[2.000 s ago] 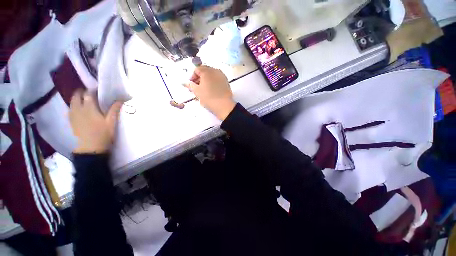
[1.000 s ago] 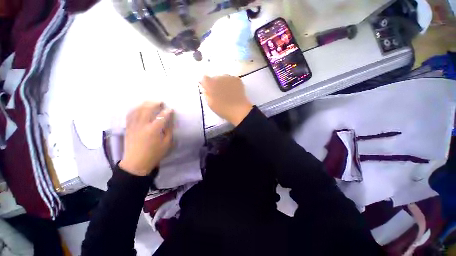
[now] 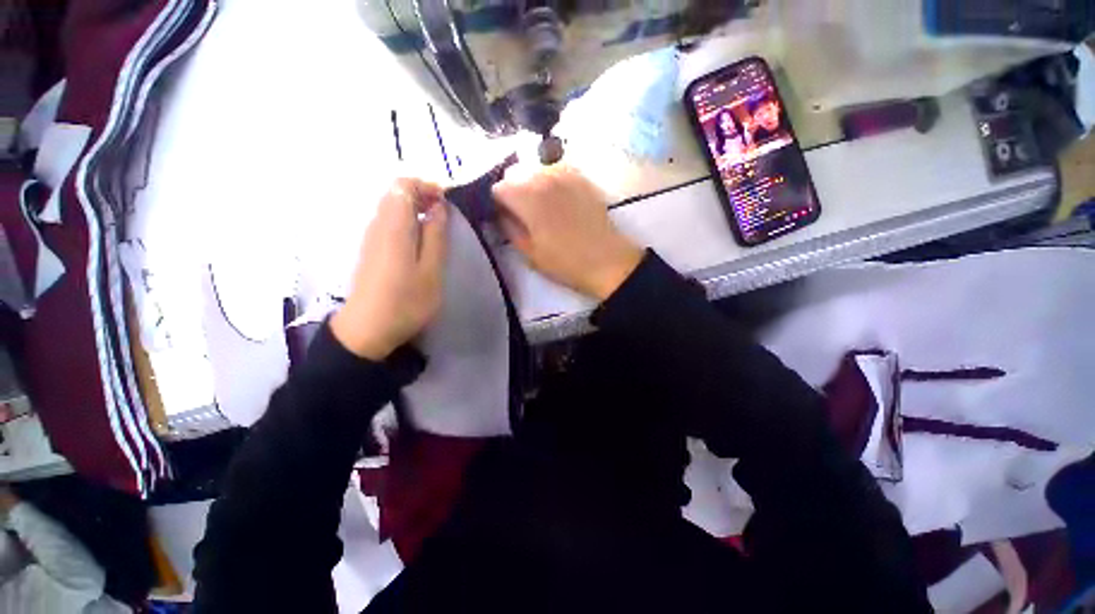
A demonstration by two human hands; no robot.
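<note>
A pale grey-white panel (image 3: 466,360) with a dark maroon edge lies over the front edge of the white machine table. A maroon piece (image 3: 426,486) hangs below it. My left hand (image 3: 402,264) pinches the panel's upper left edge. My right hand (image 3: 562,226) holds the maroon corner at the panel's top, just below the presser foot and needle area (image 3: 540,120). The fingertips of my right hand are partly hidden in the cloth. The needle itself is lost in glare.
A lit smartphone (image 3: 753,150) lies right of the needle, with a crumpled pale blue cloth (image 3: 648,108) and a dark-handled tool (image 3: 889,116). Striped maroon pieces (image 3: 102,276) lie at left. A waiting panel (image 3: 961,312) with maroon strips lies at right. A person's sleeve (image 3: 48,558) shows lower left.
The pale panel has come up between my hands, and its maroon corner now lies at my right fingertips. My left hand has moved up toward the needle. The view has shifted, so the phone sits further right.
</note>
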